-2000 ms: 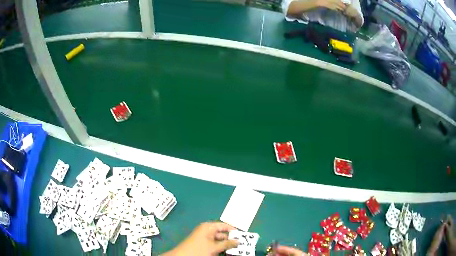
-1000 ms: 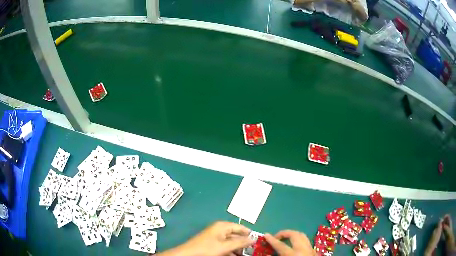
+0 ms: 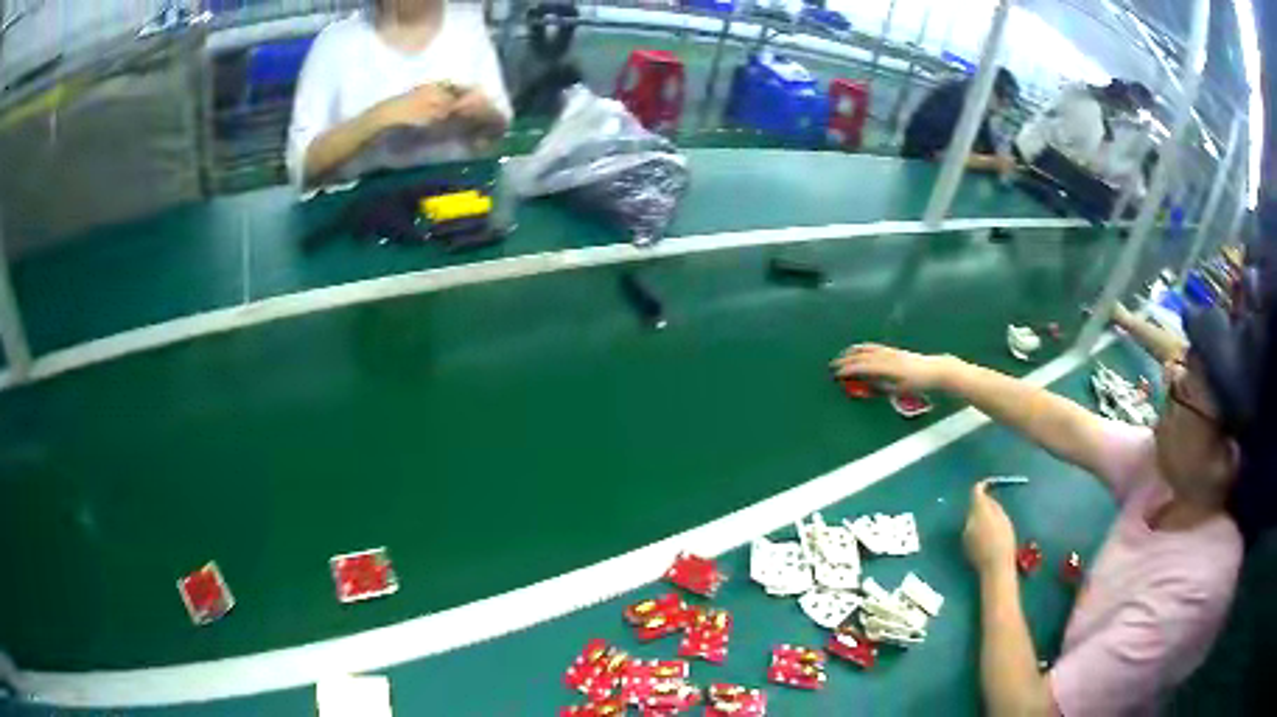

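Note:
Neither of my hands is in the picture. Loose red circuit boards (image 3: 656, 684) lie in a group on the green bench at the bottom centre. White perforated plates (image 3: 829, 556) are heaped just right of them. The white rectangular sheet (image 3: 353, 696) is cut off by the bottom edge. On the belt, one joined board and plate (image 3: 364, 574) lies at the lower left, and another subassembly (image 3: 205, 593) lies left of it.
A person in pink (image 3: 1157, 560) at the right reaches over the belt, one hand at red boards. Black cylinders (image 3: 643, 300) lie on the belt. Across it, a person in white (image 3: 399, 91) sits behind a black and yellow item (image 3: 455, 207) and a clear plastic bag (image 3: 602, 161).
The view has swung right and up. My hands, the large plate heap and the blue tray have left the picture. The person in pink and people farther off now show.

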